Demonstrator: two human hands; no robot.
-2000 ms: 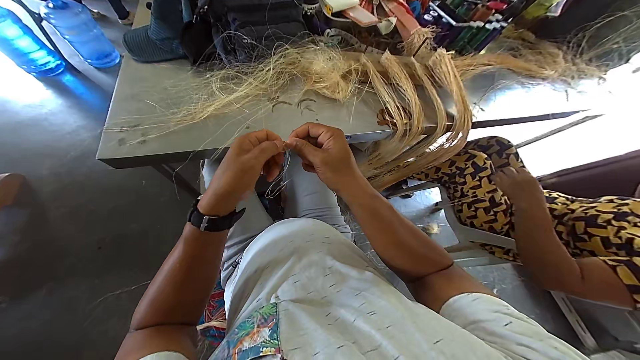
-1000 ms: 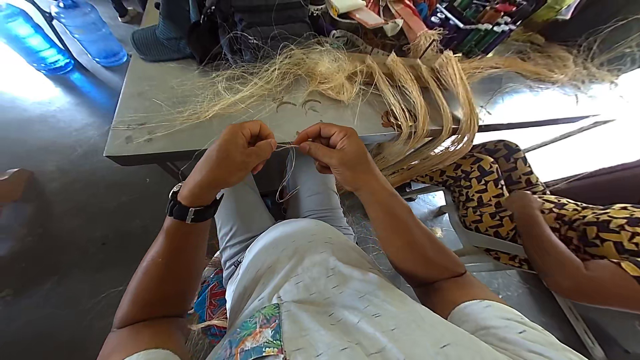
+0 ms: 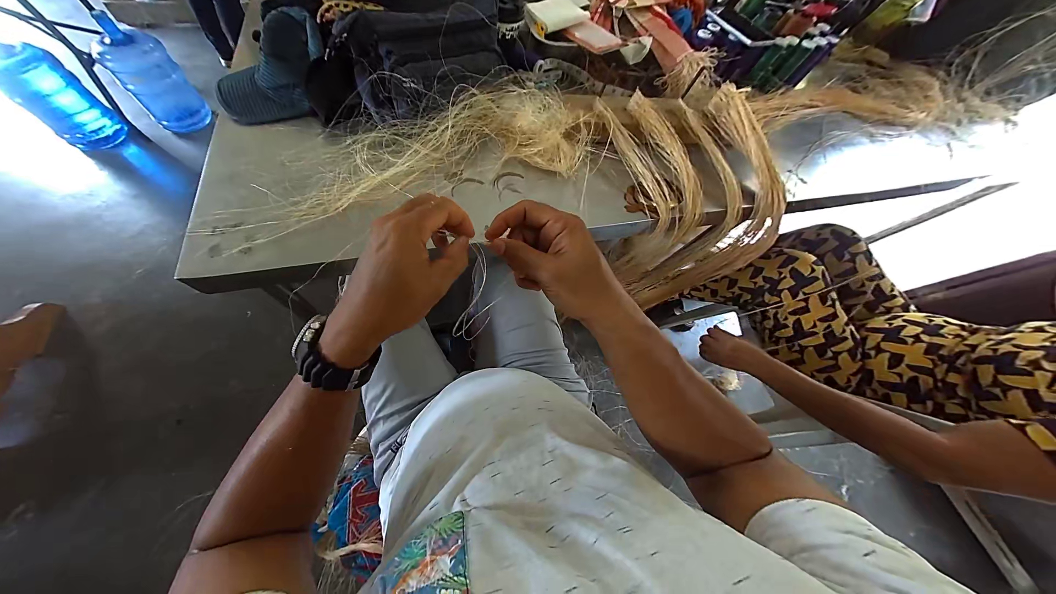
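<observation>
My left hand and my right hand are close together above my lap, at the near edge of the table. Each pinches thin pale fiber strands between thumb and fingertips, and loose loops hang down between my legs. Just beyond, a tangled heap of pale plant fibers lies on the tabletop. To the right, several combed fiber bundles drape over the table's front edge. How the strands are joined between my fingers is too fine to tell.
A cap, a black bag and several thread spools stand along the table's back. Blue water bottles are on the floor at left. At right a seated person in patterned clothes has a hand near the hanging bundles.
Both hands stay over my lap. They were touching two seconds ago, then moved apart with a strand stretched between them; a small gap remains between them now.
</observation>
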